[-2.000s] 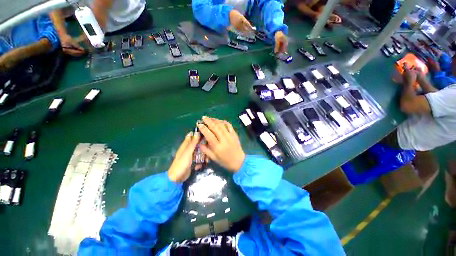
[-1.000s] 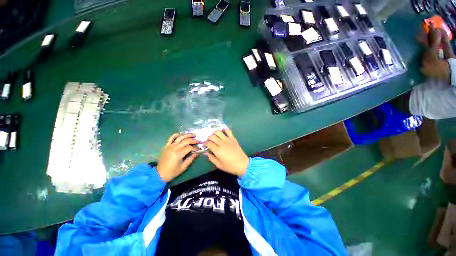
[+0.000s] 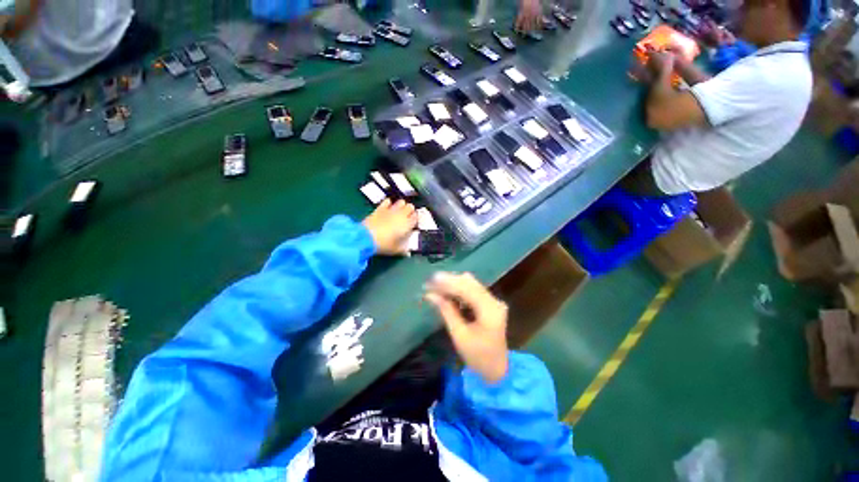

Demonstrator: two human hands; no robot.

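My left hand [image 3: 392, 227] is at the cluster of black phones with white labels beside the clear blister tray [image 3: 478, 229]. Its fingers touch or overlap a labelled phone [image 3: 432, 244]; whether they grip it is hidden. My right hand [image 3: 478, 323] is raised over the bench's front edge, thumb and fingertips close together. A small pale spot shows at the tips, too blurred to name. The blister tray holds black phones, many with white rectangles. A shiny label sheet [image 3: 346, 346] lies partly beyond my left sleeve.
A long fanned stack of label sheets [image 3: 80, 386] is at lower left. Loose keypad phones [image 3: 235, 155] lie ahead. A person in a white shirt [image 3: 744, 113] is at right, near a blue bag [image 3: 626, 231] and cardboard boxes [image 3: 537, 292]. Other people are at the far side.
My hands were together over the sheet and have parted. My left hand has reached forward and right to the phone cluster; my right hand has lifted to the right. The view has turned right.
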